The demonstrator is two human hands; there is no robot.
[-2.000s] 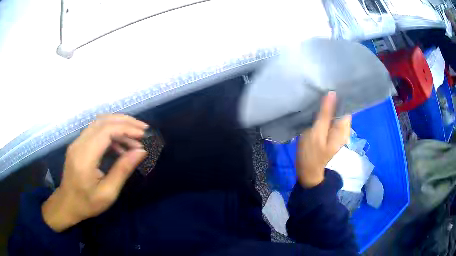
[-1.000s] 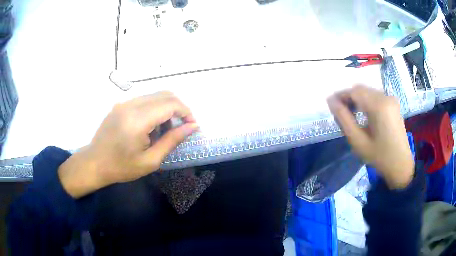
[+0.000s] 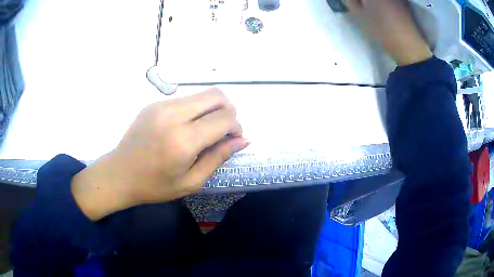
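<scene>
My left hand (image 3: 168,146) is over the front part of the white table (image 3: 303,116), just behind the edge tape. Its fingers are curled and the thumb and finger tips are close together, with no cloth visible in them. My right hand (image 3: 387,27) is blurred and partly cut off at the top right, over the bed plate (image 3: 271,59). A small dark grey thing (image 3: 337,5) is at its fingertips; I cannot tell if it is held. My right forearm lies across the table's right side.
Layered grey cloth (image 3: 10,89) is at the far left. A grey folded piece (image 3: 371,201) hangs below the front edge at the right, above a blue bin (image 3: 338,246). A measuring tape (image 3: 303,172) runs along the edge. A red stool (image 3: 480,173) and dark control panel (image 3: 479,32) are at the right.
My right hand, which carried a grey panel two seconds ago, has moved up over the bed plate without it. The red snips are no longer visible. My left hand has shifted right.
</scene>
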